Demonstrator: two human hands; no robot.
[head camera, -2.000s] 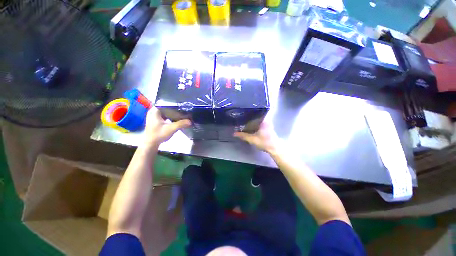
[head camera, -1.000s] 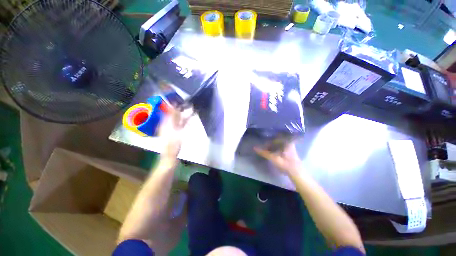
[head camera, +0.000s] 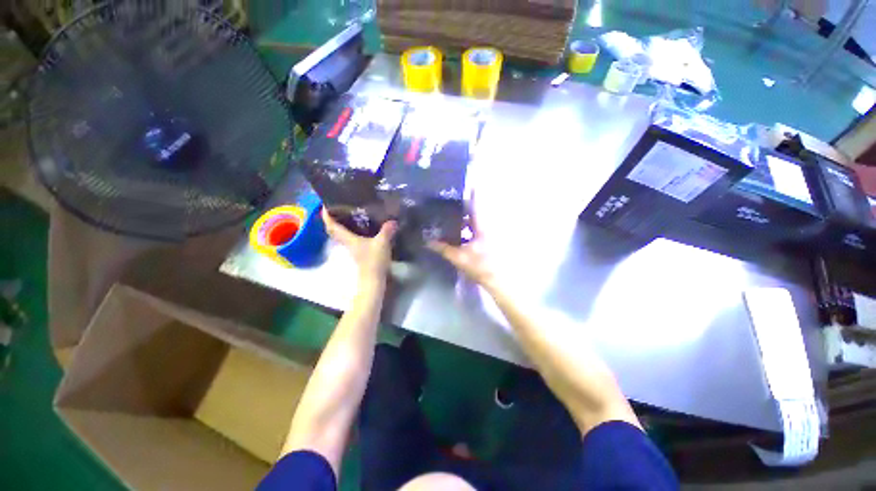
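Observation:
Two black film-wrapped product boxes stand side by side on the left part of the shiny metal table (head camera: 547, 173). My left hand (head camera: 360, 240) grips the near lower side of the left product box (head camera: 351, 144). My right hand (head camera: 461, 257) grips the near side of the right product box (head camera: 427, 168), near its right corner. Both thumbs point inward on the near faces. The fingertips are partly hidden by the boxes. The blue tape dispenser with its yellow roll (head camera: 283, 235) lies just left of my left hand.
An open shipping carton (head camera: 144, 384) is at the lower left. A floor fan (head camera: 158, 125) stands left of the table. More black product boxes (head camera: 672, 177) are at the right, with a white label strip (head camera: 780, 336) near the right edge. Yellow tape rolls (head camera: 423, 72) stand at the far edge.
The two boxes were together, then apart with my hands spread. Now they are side by side again, farther left and turned, with a hand on each.

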